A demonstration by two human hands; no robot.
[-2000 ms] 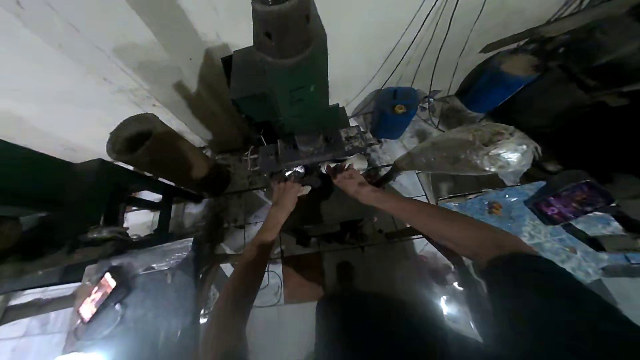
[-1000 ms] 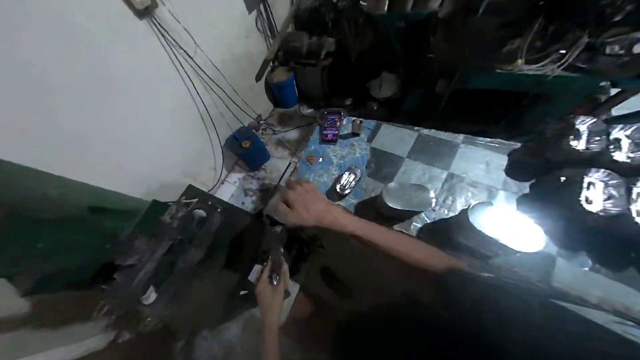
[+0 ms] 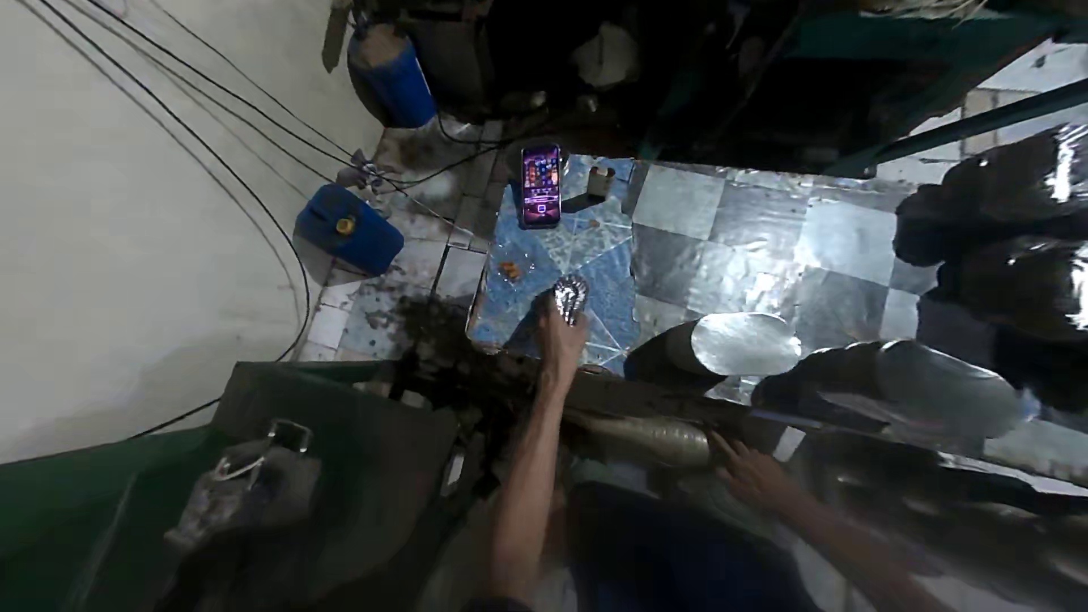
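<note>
My left hand (image 3: 562,334) reaches over a blue marble-patterned tiled surface (image 3: 608,314). Its fingers close around the lower end of a small, shiny, oval metal piece (image 3: 570,293). Lower and to the right, my right hand (image 3: 752,476) has its fingers spread, and no object shows in it. Its fingertips are beside a long, pale, rounded object (image 3: 671,440); whether they touch it cannot be told. A phone (image 3: 541,185) with a lit screen stands or leans at the far side of the blue surface, left of a small light block (image 3: 600,181).
A blue jerrycan (image 3: 361,234) with a yellow cap and a blue drum (image 3: 399,81) stand by the wall cables. Metal cylinders (image 3: 746,344) stand at the right on checkered tiles (image 3: 680,200). A green machine part (image 3: 340,459) fills the lower left; shiny wrapped bundles (image 3: 1011,280) are far right.
My left hand has moved onto the shiny metal piece, which lay untouched one second ago. My right hand has left the workpiece area and is now lower right. The view has turned strongly.
</note>
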